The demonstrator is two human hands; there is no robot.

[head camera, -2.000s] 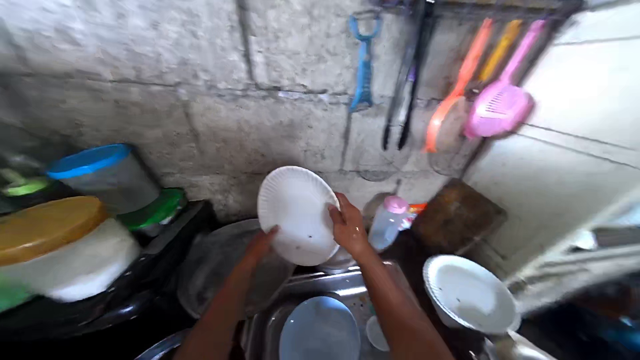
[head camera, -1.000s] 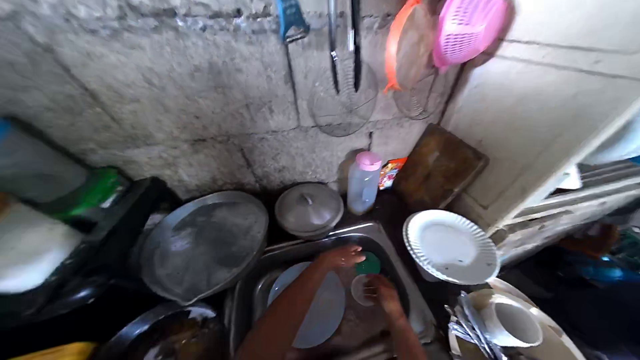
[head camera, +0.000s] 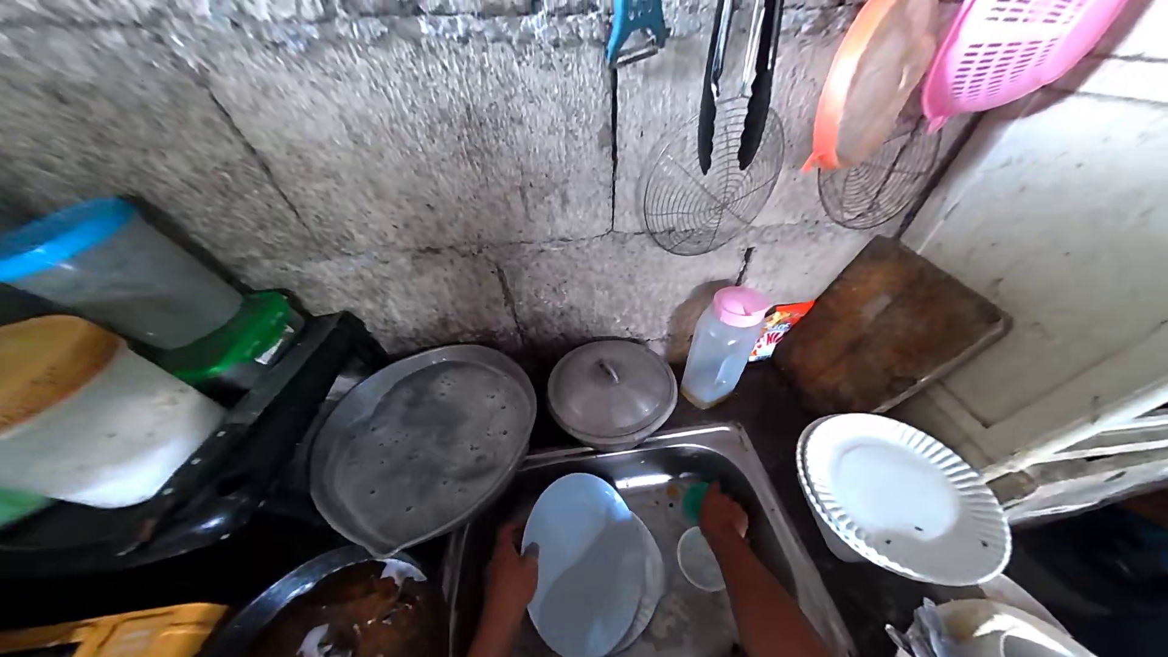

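My left hand (head camera: pixel 514 568) grips the left edge of a light blue oval plate (head camera: pixel 584 570), tilted in the stainless steel sink (head camera: pixel 739 447). Part of a white plate (head camera: pixel 650 584) shows behind its right side. At the sink's right, my right hand (head camera: pixel 723 516) is closed on a green scrubbing pad (head camera: pixel 695 502), partly hidden by the fingers. Just below that hand a small round clear container (head camera: pixel 701 558) lies on the sink floor.
White fluted plates (head camera: pixel 903 497) are stacked right of the sink. Behind it stand a lidded metal pot (head camera: pixel 611 392), a pink-lidded pitcher (head camera: pixel 725 347) and a wooden board (head camera: pixel 890 328). A large metal pan (head camera: pixel 424 447) and a basin of brownish water (head camera: pixel 338 607) are at left.
The fluted white plate I held two seconds ago is out of my hands. My left hand has moved onto the blue plate, and my right hand has taken hold of the green pad.
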